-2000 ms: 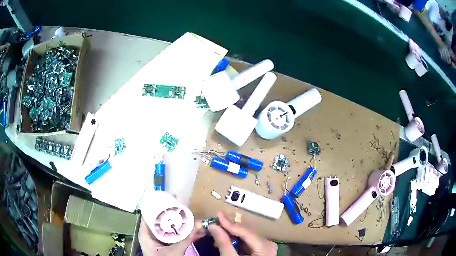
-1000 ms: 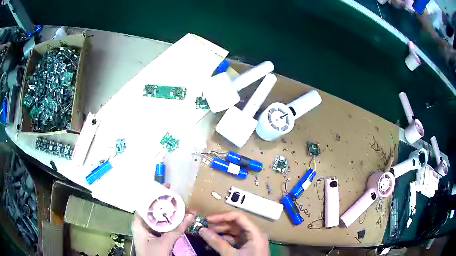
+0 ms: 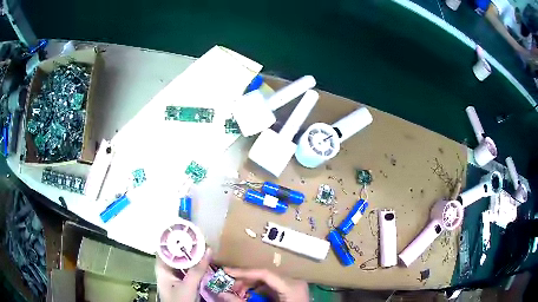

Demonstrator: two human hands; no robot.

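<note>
A pink handheld fan (image 3: pixel 179 244) is at the lower middle, its round head up and its handle running down to the right. My left hand (image 3: pixel 181 284) grips it just below the head. A green control board (image 3: pixel 220 281) lies at the handle. My right hand (image 3: pixel 272 284) has its fingertips at the board's right edge and appears to hold it. A blue cell (image 3: pixel 256 296) shows under my right hand, partly cut off by the bottom edge. The lower handle is hidden.
White fans (image 3: pixel 318 144), blue cells (image 3: pixel 274 202) and handle covers (image 3: pixel 296 240) lie on brown cardboard (image 3: pixel 407 177). A carton of boards (image 3: pixel 59 112) stands at the left, an open carton (image 3: pixel 112 259) below the bench edge. Pink fans (image 3: pixel 485 151) and another person's arm (image 3: pixel 507 29) are at the right.
The pink fan and my left hand have moved left. The board has moved down and left to the handle and now shows its face. The blue cell shows beneath my right hand.
</note>
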